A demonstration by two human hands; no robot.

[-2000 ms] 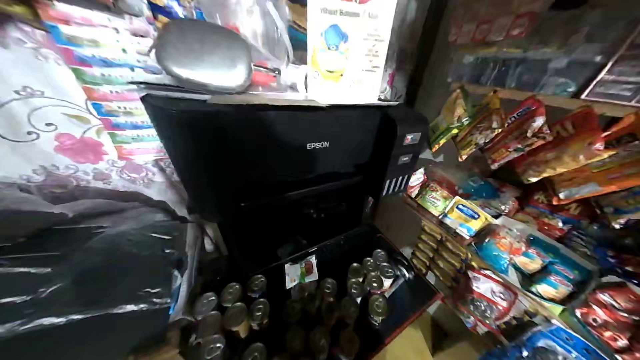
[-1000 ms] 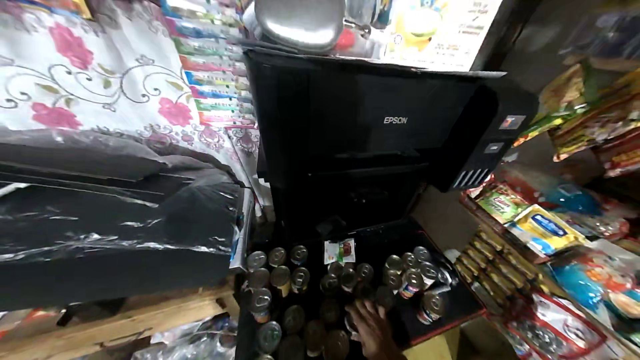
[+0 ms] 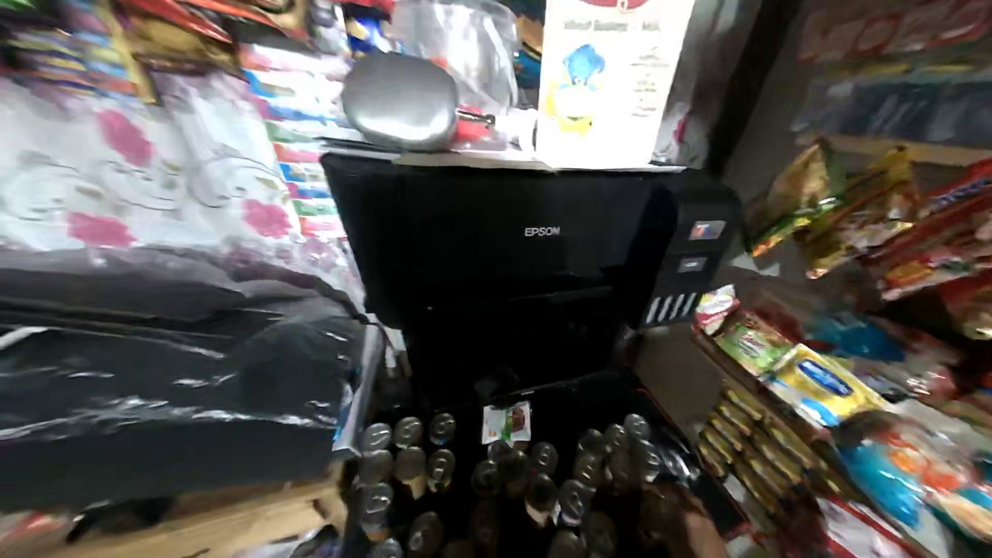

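My right hand (image 3: pixel 682 518) is at the bottom edge, dark and blurred, beside the right-hand group of small metal cans (image 3: pixel 575 496); whether its fingers hold a can cannot be told. My left hand is out of view. More cans (image 3: pixel 377 500) stand in rows on the left part of the black tray or surface (image 3: pixel 566 391), in front of a black Epson printer (image 3: pixel 535 232). A small white and green packet (image 3: pixel 507 422) lies behind the middle cans.
A black plastic-covered box (image 3: pixel 170 387) stands at the left. A silver rounded object (image 3: pixel 401 101) and a white carton (image 3: pixel 612 85) rest on the printer. Yellow packets (image 3: pixel 825 384), stacked small cans (image 3: pixel 756 446) and hanging snack bags (image 3: pixel 798 198) line the right side.
The hand at the cans has moved right, from the middle group to beside the right-hand group. It was not visible in the earliest frame. The view has shifted.
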